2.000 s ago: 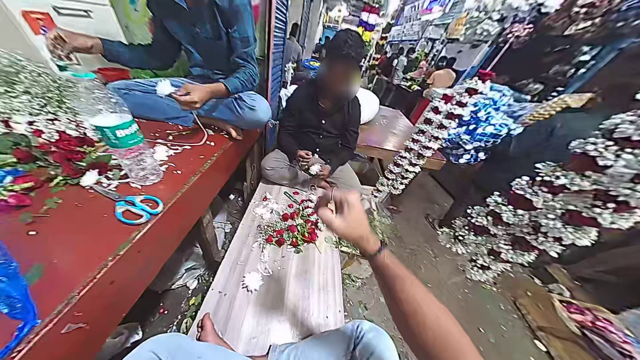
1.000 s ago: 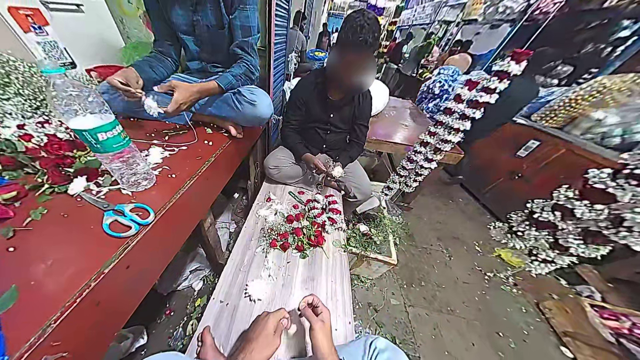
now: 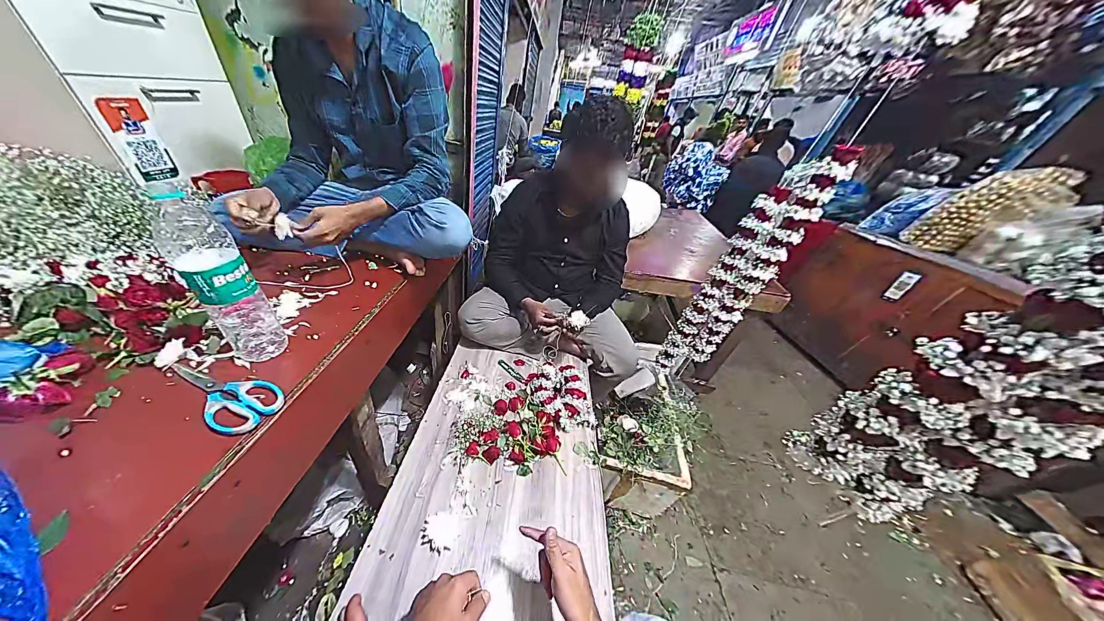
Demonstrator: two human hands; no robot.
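Observation:
At the near end of the pale wood-grain bench [image 3: 526,509], my left hand [image 3: 448,597] has its fingers curled; whether a thin thread is between them cannot be told. My right hand [image 3: 565,571] is beside it, index finger pointing left, with nothing clearly visible in it. A white flower [image 3: 442,531] lies on the bench just beyond my left hand. Farther up are red roses [image 3: 517,431] with green stems and small white blossoms [image 3: 470,392]. Beyond these sits a co-worker in a black shirt, whose hands [image 3: 552,317] hold a white flower [image 3: 577,320] with a thread hanging below.
On the red table [image 3: 345,345] at left are blue-handled scissors [image 3: 241,405], a plastic bottle [image 3: 226,280], roses [image 3: 142,302] and another cross-legged co-worker holding a white flower [image 3: 283,226]. A box of greenery [image 3: 651,431] stands right of the bench; white-and-red garlands [image 3: 733,267] hang beyond.
My right hand was raised over the bench two seconds ago, then was low beside my left hand. Both are now low at the near end, farther apart than one second ago.

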